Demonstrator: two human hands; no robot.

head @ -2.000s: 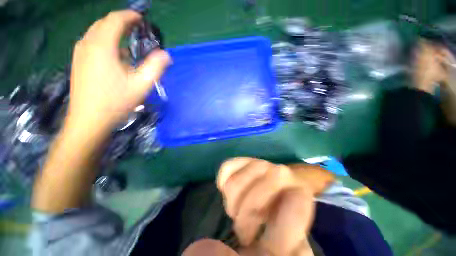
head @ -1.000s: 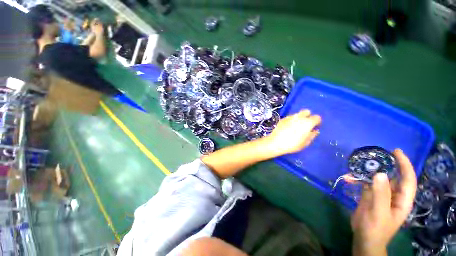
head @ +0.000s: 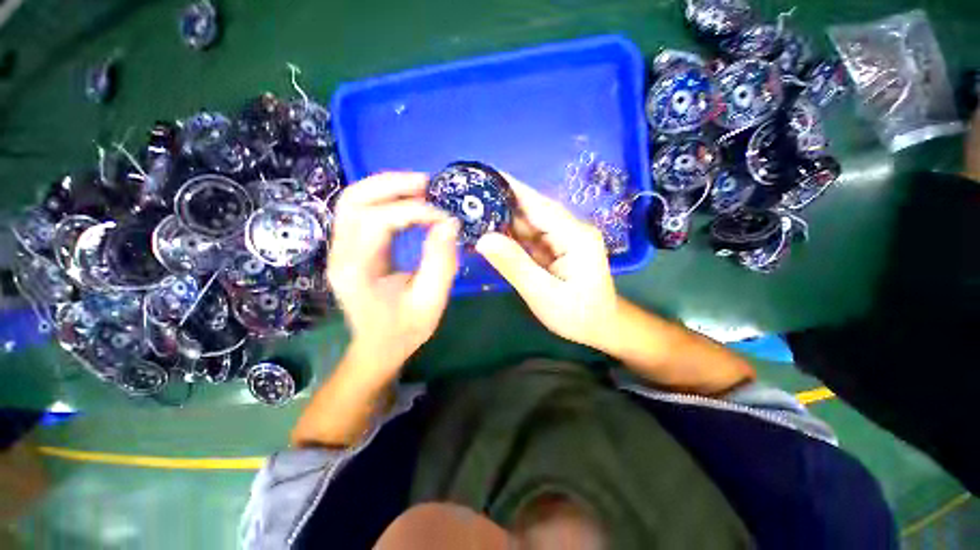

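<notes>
A round wired unit (head: 470, 204), dark with a pale centre hub, is held face up over the front part of the blue plastic tray (head: 489, 102). My right hand (head: 559, 258) grips its right and lower edge. My left hand (head: 392, 252) is at its left side, with thumb and fingertips at the edge. Whether the left fingertips hold a small part cannot be seen. Tiny silvery coil springs (head: 597, 188) lie loose at the right side of the tray.
A large pile of round units (head: 285, 234) lies left of the tray, a smaller pile (head: 683, 99) right. A clear plastic bag (head: 894, 81) lies at the far right. Two single units (head: 199, 24) lie at the far left. A person's dark sleeve (head: 897, 333) is at right.
The view has turned back to face the tray. My left hand has come from the tray's left part to the unit, and both hands are now together at it.
</notes>
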